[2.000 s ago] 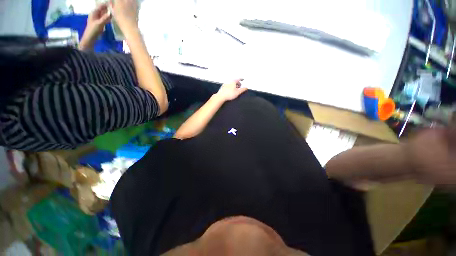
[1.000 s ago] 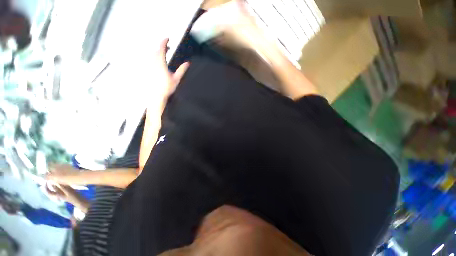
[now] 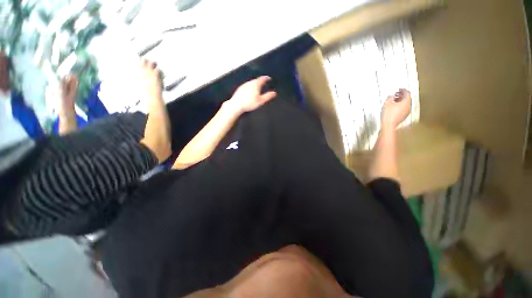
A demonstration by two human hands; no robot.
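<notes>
White units (image 3: 359,75) stand in tight rows inside the open cardboard carton (image 3: 434,160) on the right. My right hand (image 3: 397,108) is over the right part of the rows, with its fingers curled; whether it holds or touches a unit is too blurred to tell. My left hand (image 3: 252,95) is left of the carton, in front of my body by the table edge, with thumb and fingers apart and nothing in it.
The white worktable (image 3: 245,35) crosses the top, with thin dark objects on it. A heap of white and green pieces (image 3: 64,35) is at upper left. A coworker in a striped top (image 3: 87,169) has both hands at the table. Another striped pale stack (image 3: 461,198) is beyond the carton flap.
The view has turned, bringing more of the carton into sight. My right hand has moved from a blurred pale thing at the carton's near side to over the rows. My left hand has left the table edge.
</notes>
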